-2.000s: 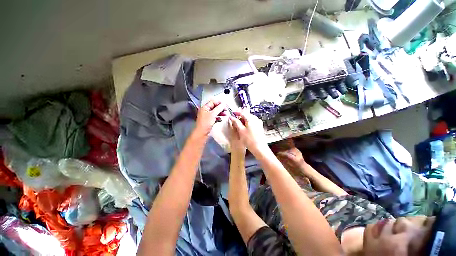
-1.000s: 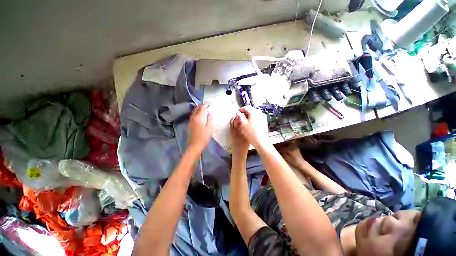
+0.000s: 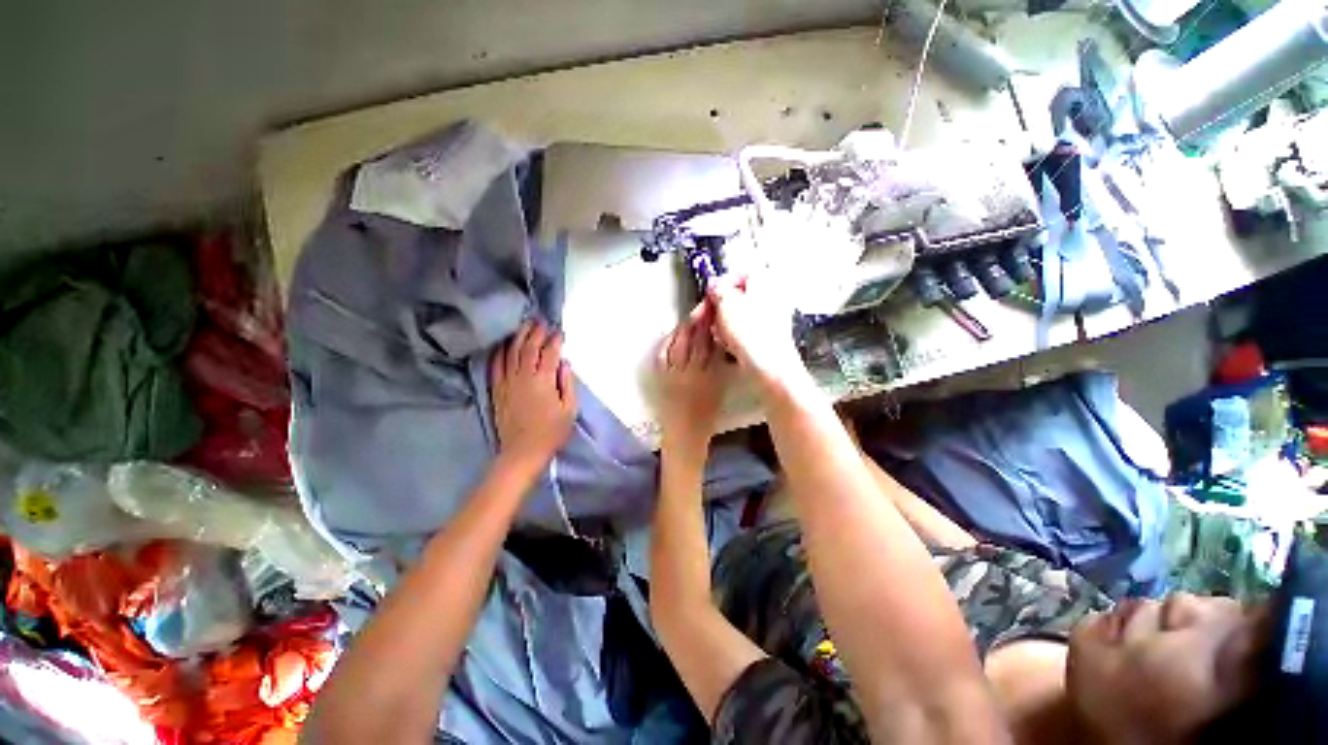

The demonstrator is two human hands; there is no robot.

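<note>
The pale overlock machine stands on the table, its front washed out by glare. My left hand lies with fingers spread a little on the grey-blue garment pieces, left of the pale bed plate. My right hand is at the needle area, its fingertips together; whether they hold anything is too blurred to tell. The seated person's hand is just beside my right hand, at the plate's edge. A pale label lies on top of the garments.
A person in a camouflage shirt and dark cap sits at the lower right, close to my right arm. A red-handled tool lies below the dark knobs. Thread cones stand upper right. Plastic bags and orange cloth lie lower left.
My left hand has moved left and down onto the garments. My right hand has moved up to the needle area. The view has shifted slightly.
</note>
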